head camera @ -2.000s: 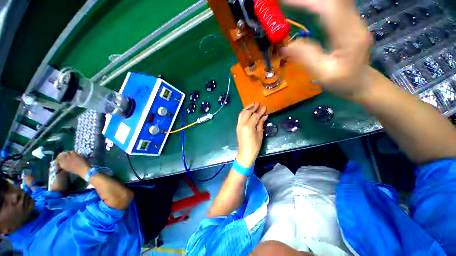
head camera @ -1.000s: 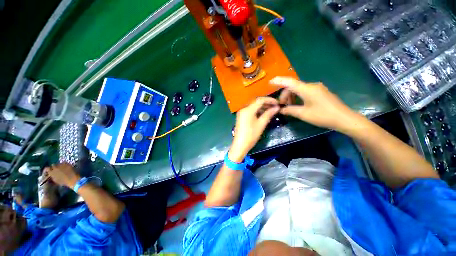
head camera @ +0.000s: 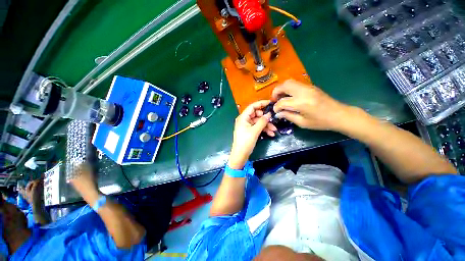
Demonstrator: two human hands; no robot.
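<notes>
My left hand (head camera: 251,127) and my right hand (head camera: 305,106) meet in front of the hand press. Between their fingertips they hold a small black round part (head camera: 270,110), mostly hidden by the fingers. The press has an orange base plate (head camera: 239,84), a vertical ram (head camera: 256,55) over a small round nest (head camera: 263,75), and a red handle (head camera: 250,14) at the top. Another black round part (head camera: 285,129) lies on the green bench just below my right hand.
Several black round parts (head camera: 199,109) lie left of the press. A blue controller box (head camera: 133,120) stands further left, with a clear cylinder (head camera: 81,105) beside it. Blister trays (head camera: 427,66) are at the right. A lower tray (head camera: 451,133) is beside the bench. Another person's arm (head camera: 112,216) is at the left.
My right hand has come down from the press handle to my left hand, which has left the base plate edge. Both hands now hold a black part. The neighbour's arm has moved.
</notes>
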